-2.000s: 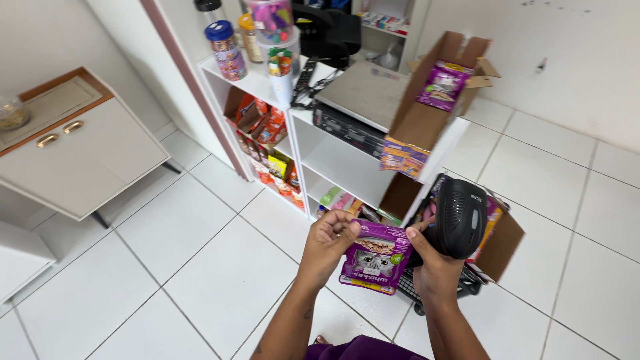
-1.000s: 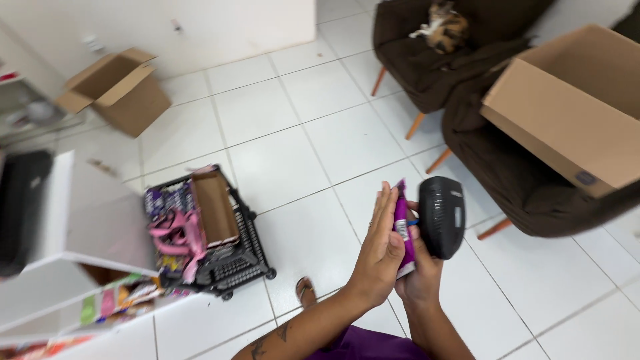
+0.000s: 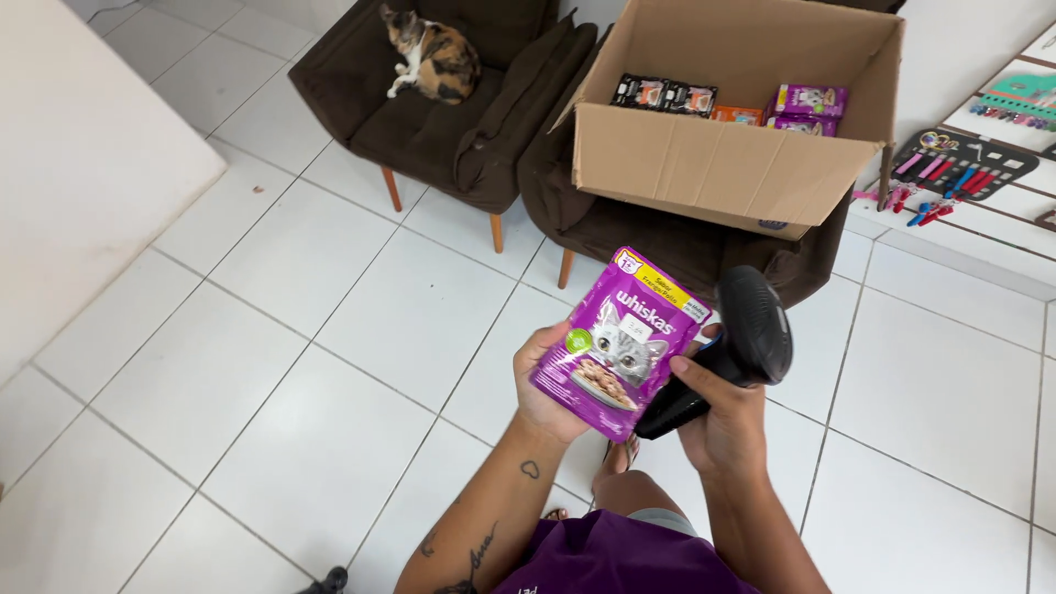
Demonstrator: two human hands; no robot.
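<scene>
My left hand (image 3: pixel 544 384) holds a purple Whiskas cat food pouch (image 3: pixel 620 342), its printed front facing up and a small white sticker on it. In my right hand (image 3: pixel 726 412) is a black handheld barcode scanner (image 3: pixel 755 326), its head tilted up to the right; the thumb of that hand rests on the pouch's right edge. Beyond them a large open cardboard box (image 3: pixel 709 165) sits on a brown armchair, with purple pouch packs (image 3: pixel 810 101), black packs (image 3: pixel 664 95) and an orange pack (image 3: pixel 737 115) inside.
A calico cat (image 3: pixel 437 62) lies on another brown armchair (image 3: pixel 421 124) at the upper left. Pet collars (image 3: pixel 949 177) hang on a slatted wall rack at the right. A white wall (image 3: pixel 82 140) stands at the left. My feet are on white floor tiles.
The view has swung from the shelves and black basket to the armchairs. The pouch, edge-on a second ago, now shows its front. Both hands keep hold of their things.
</scene>
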